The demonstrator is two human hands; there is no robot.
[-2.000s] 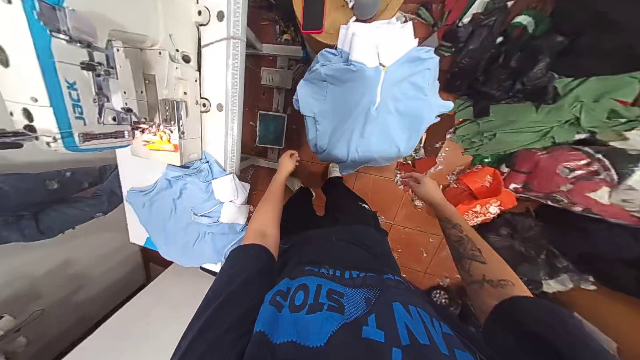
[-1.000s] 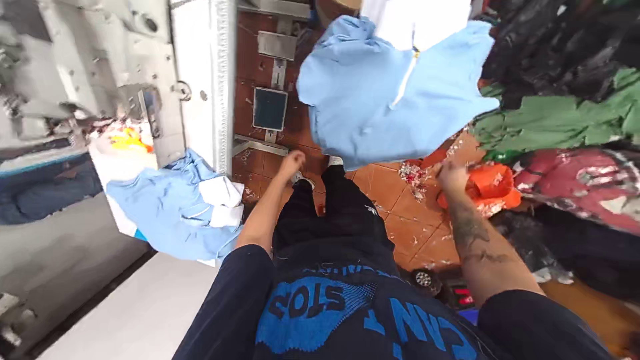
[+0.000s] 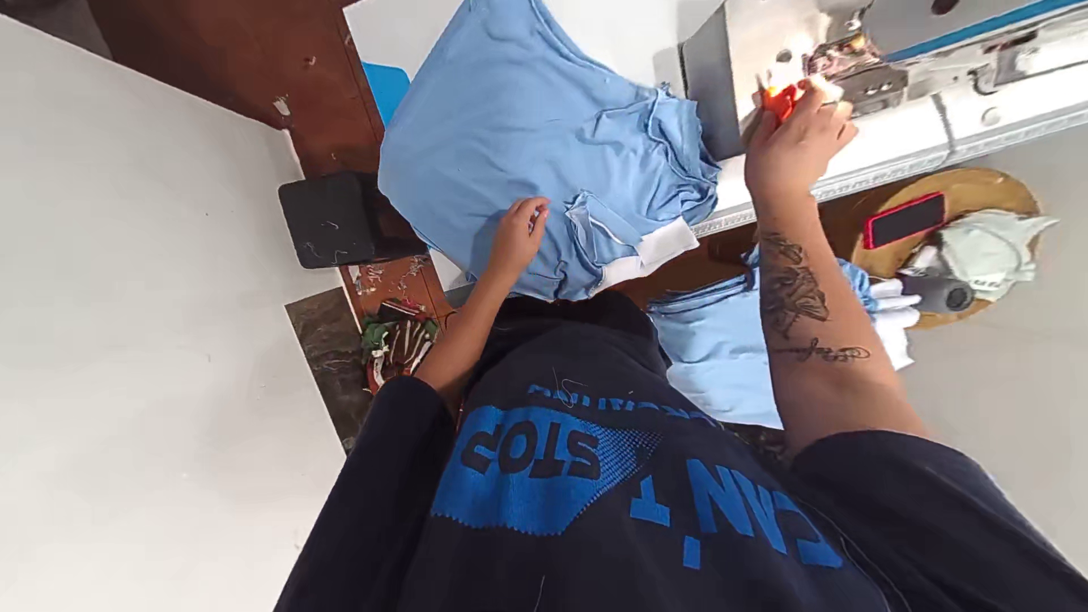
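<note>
A light blue garment piece [image 3: 510,127] with white ribbed bands [image 3: 650,255] is spread over the white sewing table. On its lower part rests my left hand [image 3: 520,234], fingers loosely curled; whether cloth is pinched between them cannot be told. My right hand [image 3: 799,140] is at the sewing machine [image 3: 875,81], its fingers closed on a small orange-handled tool [image 3: 780,102], which looks like thread snips. The fingers partly hide the tool. More light blue garments [image 3: 722,353] hang or lie below the table edge, beside my right forearm.
Right of the table, a round stool top [image 3: 986,183] bears a red-edged phone [image 3: 905,221], a pale cloth [image 3: 990,246] and a dark grey cylindrical object [image 3: 939,293]. A black box-shaped object [image 3: 327,221] stands left of the garment. A white surface [image 3: 153,280] fills the far left.
The view has swung toward the sewing table. My left hand has come onto the blue garment there. My right hand has moved from above the floor to the machine and closed on the orange-handled tool.
</note>
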